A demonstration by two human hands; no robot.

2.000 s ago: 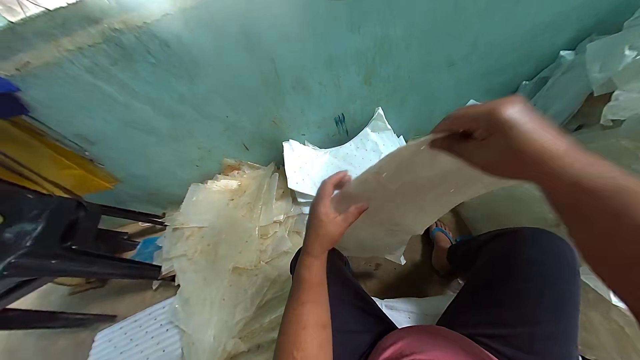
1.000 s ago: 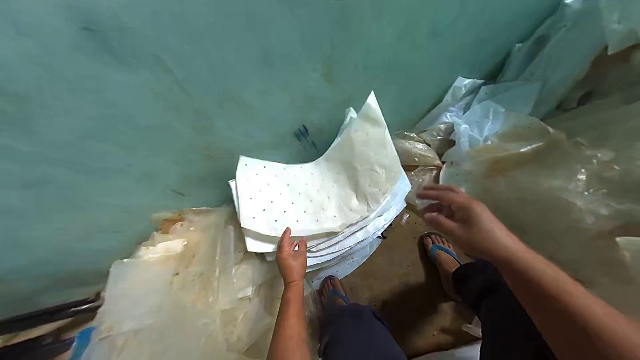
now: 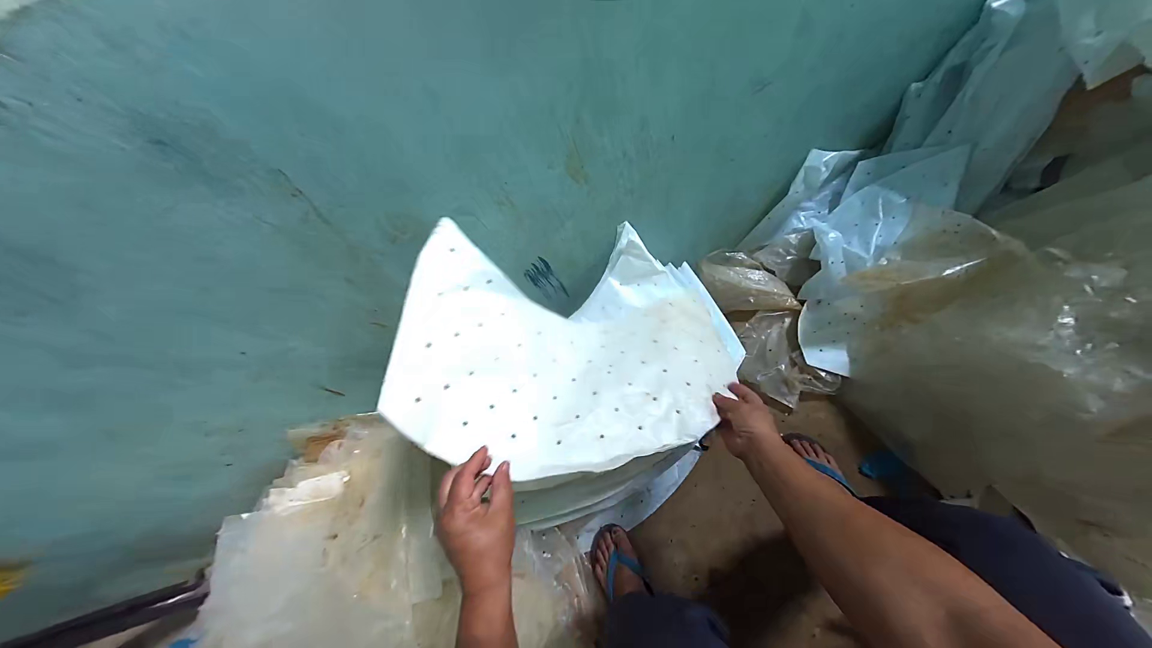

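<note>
A curved white sheet with rows of small dark holes or dots lies bent over a stack of similar sheets against the wall. At its lower left edge is my left hand, thumb and fingers at the rim. My right hand pinches the sheet's right corner. The sheet's left end stands up in a point against the wall. Left of the stack lies a pile of yellowed translucent sheets.
A green wall rises behind the stack. Crumpled clear plastic and a large brownish plastic heap lie at the right. My sandalled feet stand on the brown floor. Dark bars show at lower left.
My right hand was apart from the stack a second ago and now holds the top sheet's right corner. The sheet's left end has risen. The view has shifted.
</note>
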